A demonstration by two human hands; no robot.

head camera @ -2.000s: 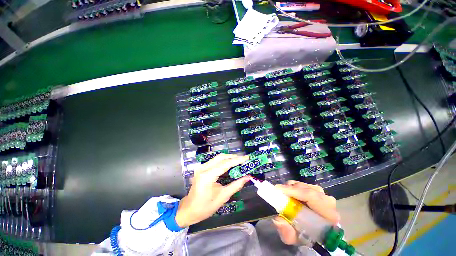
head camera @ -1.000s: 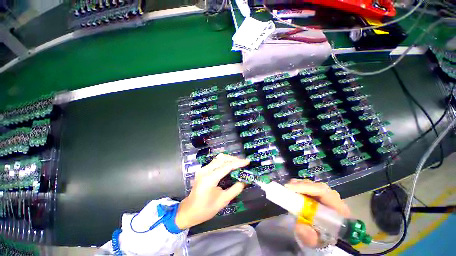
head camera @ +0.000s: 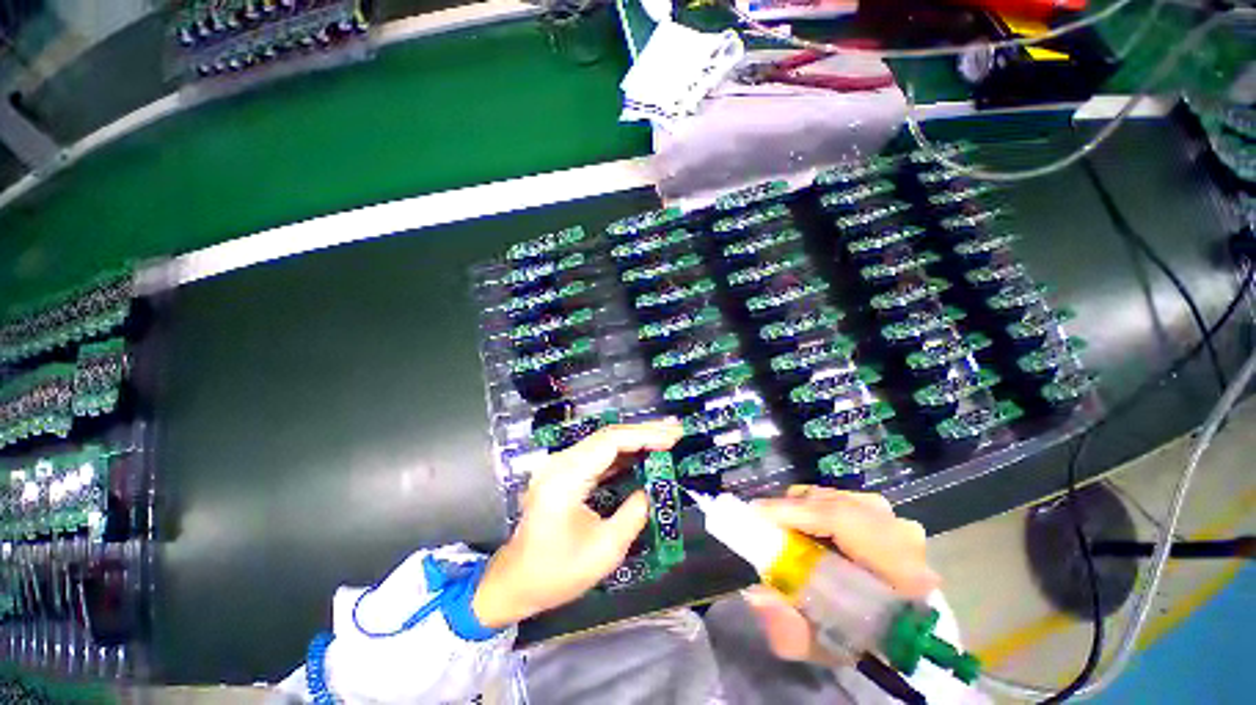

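Observation:
My left hand holds a narrow green circuit board upright, its long side running towards me, between thumb and fingers over the tray's near left part. My right hand is closed around a fat translucent dispensing syringe with a white front, an orange-yellow band and a green rear cap. The needle tip is just right of the board; I cannot tell if it touches. A clear tray with rows of similar boards lies beyond my hands. Another board lies partly hidden beside my left hand.
Another tray of boards stands at the left. Behind a white rail runs a green belt. A grey-pink sheet bears red-handled pliers and white paper. A pale hose and black cable hang right.
The board in my left hand has turned from lying crosswise to pointing towards me. The syringe first moved right with its needle over the board, then back left and clear of the board's face.

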